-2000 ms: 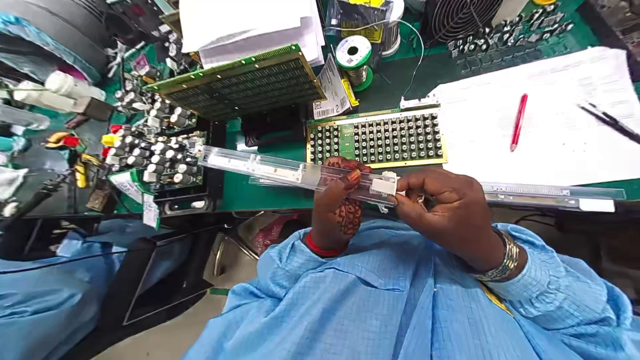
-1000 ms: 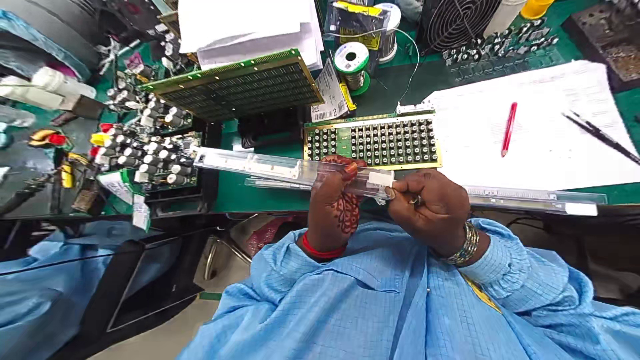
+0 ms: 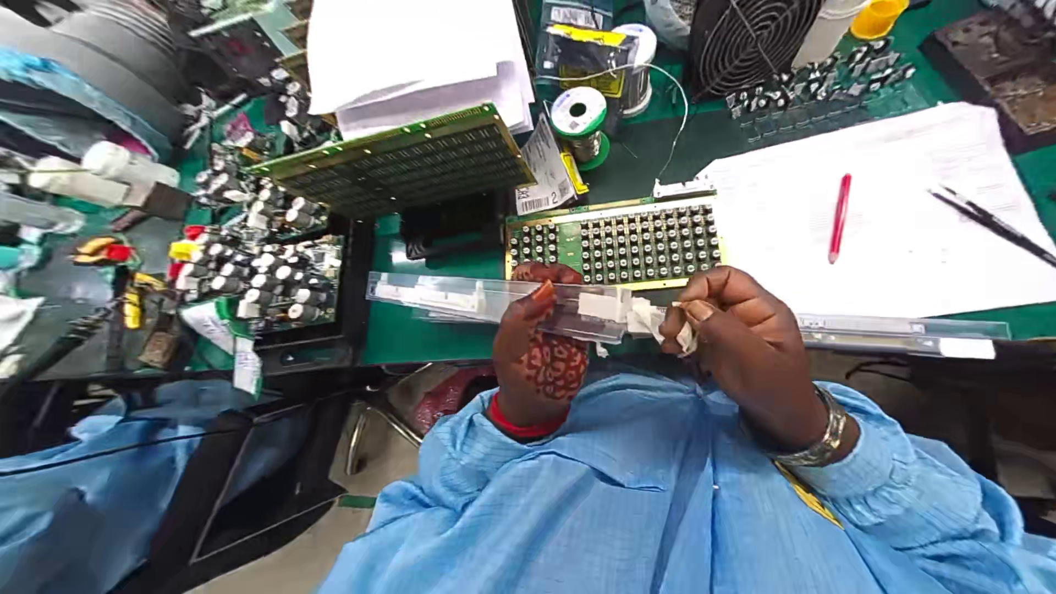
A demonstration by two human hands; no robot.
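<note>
My left hand (image 3: 544,346) is closed around a clear plastic component tube (image 3: 445,299) that has white pieces inside its left part. A white block or label (image 3: 602,305) shows near the tube's right end. With thumb and fingertips, my right hand (image 3: 734,338) pinches crumpled whitish tape (image 3: 652,318) at that end. Just beyond my hands lies a green circuit board (image 3: 569,247) with rows of small round black-and-white components. More clear tubes (image 3: 899,332) lie along the table's front edge at the right, partly behind my right hand.
A second circuit board (image 3: 404,161) stands tilted by stacked paper (image 3: 421,58). Solder spools (image 3: 580,124) and a black fan (image 3: 755,41) stand behind. Printed sheets at the right carry a red pen (image 3: 840,219) and tweezers (image 3: 990,221). Component-filled boards (image 3: 264,276) crowd the left.
The whitish tape now shows pulled out and crumpled between the tube's end and my right fingers. My left hand has kept its hold on the tube.
</note>
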